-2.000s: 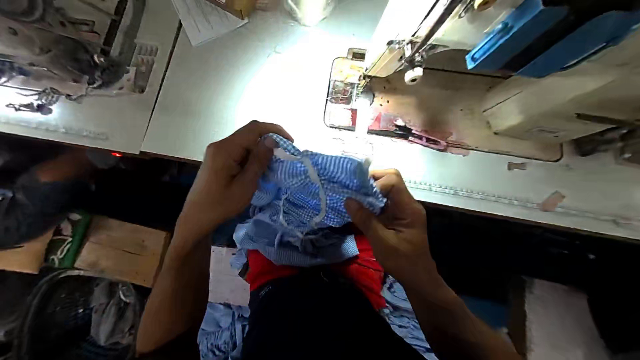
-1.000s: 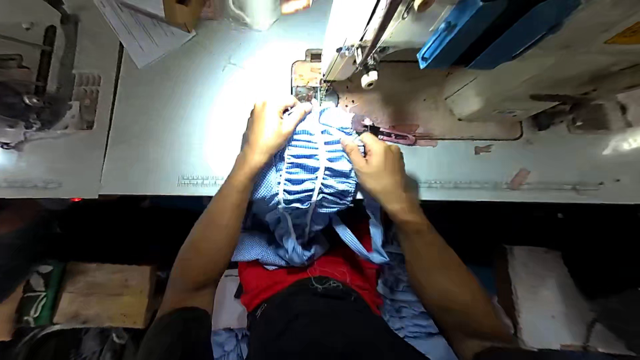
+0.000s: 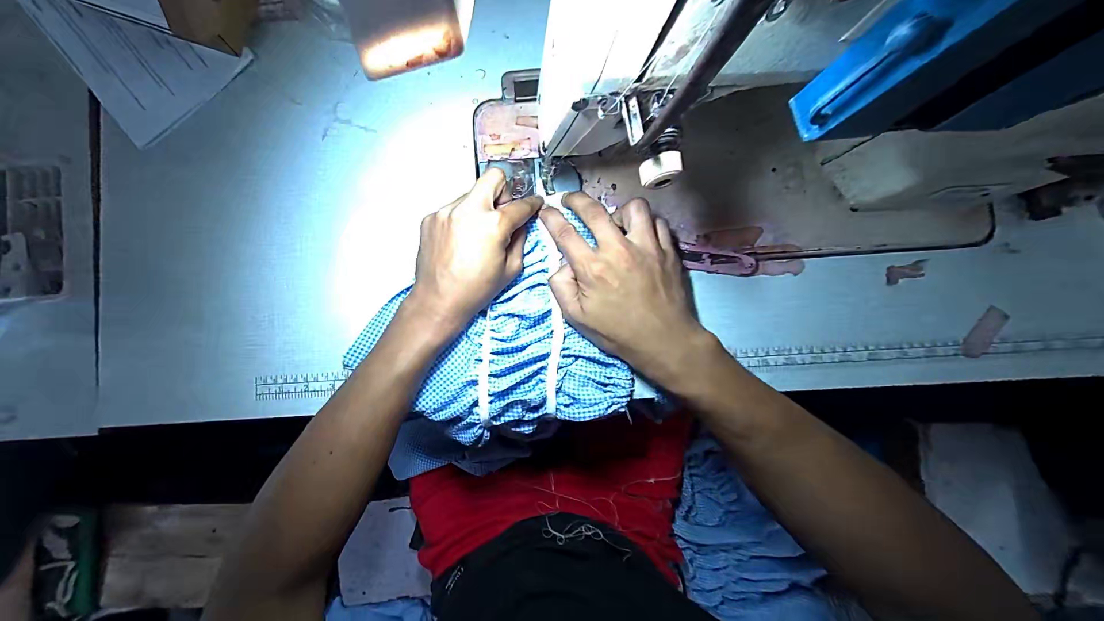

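Blue-and-white checked gathered fabric point(image 3: 517, 345) lies over the table's front edge, with two white elastic strips point(image 3: 555, 354) running along it. Its far end is at the needle area of a sewing machine point(image 3: 549, 168). My left hand point(image 3: 470, 246) grips the fabric's left side just in front of the needle, thumb and forefinger together. On the right side, my right hand point(image 3: 625, 285) presses the cloth down with bent fingers, its fingertips close to the left hand's. The fabric directly under both hands is hidden.
Pink-handled thread snips point(image 3: 720, 259) lie right of my right hand. A printed ruler tape point(image 3: 862, 352) runs along the front edge. Papers point(image 3: 155, 78) lie at the back left, and a blue machine part point(image 3: 888, 65) juts in at upper right. More blue fabric point(image 3: 733, 535) hangs beside my lap.
Two seconds ago both hands held the bunched fabric up in front of the table edge. Now it is spread on the table at the needle, with the hands close together there. The view has moved nearer.
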